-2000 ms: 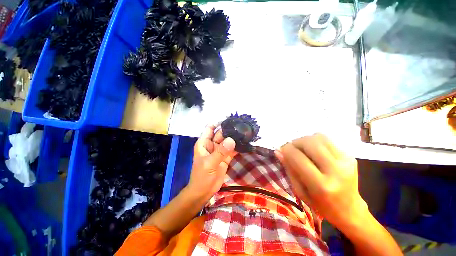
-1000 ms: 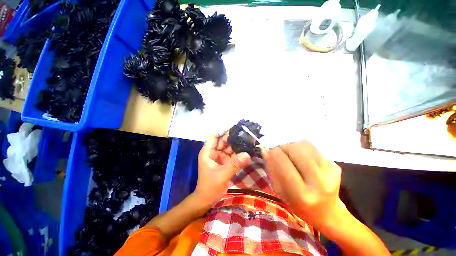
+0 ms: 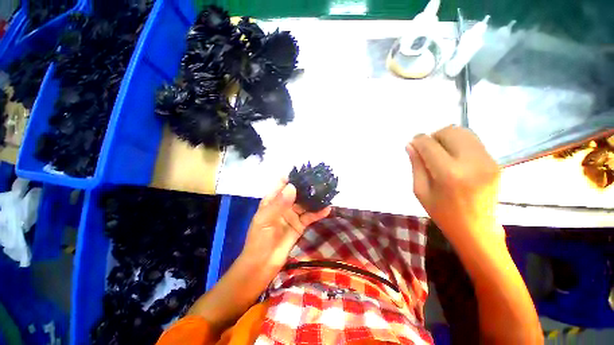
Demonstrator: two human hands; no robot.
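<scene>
A black flower head (image 3: 314,185) with a jagged petal edge is at the front edge of the white table, above my lap. My left hand (image 3: 277,219) holds it from below between thumb and fingers. My right hand (image 3: 452,172) is raised over the table to the right, away from the flower, with its fingers curled together. Whether anything small is between those fingertips cannot be told. A pile of black flower heads (image 3: 232,74) lies on the table's left end.
Blue crates (image 3: 124,114) with black pieces stand at left, one lower beside my lap. At the far edge are a pale tape roll (image 3: 413,62) and white nozzle bottles (image 3: 467,46). At right are a glassy panel (image 3: 538,87) and gold pieces (image 3: 598,165).
My right hand has moved away from the flower, up and to the right. The thin white thing seen over the flower no longer shows. My left hand still holds the flower, now more upright.
</scene>
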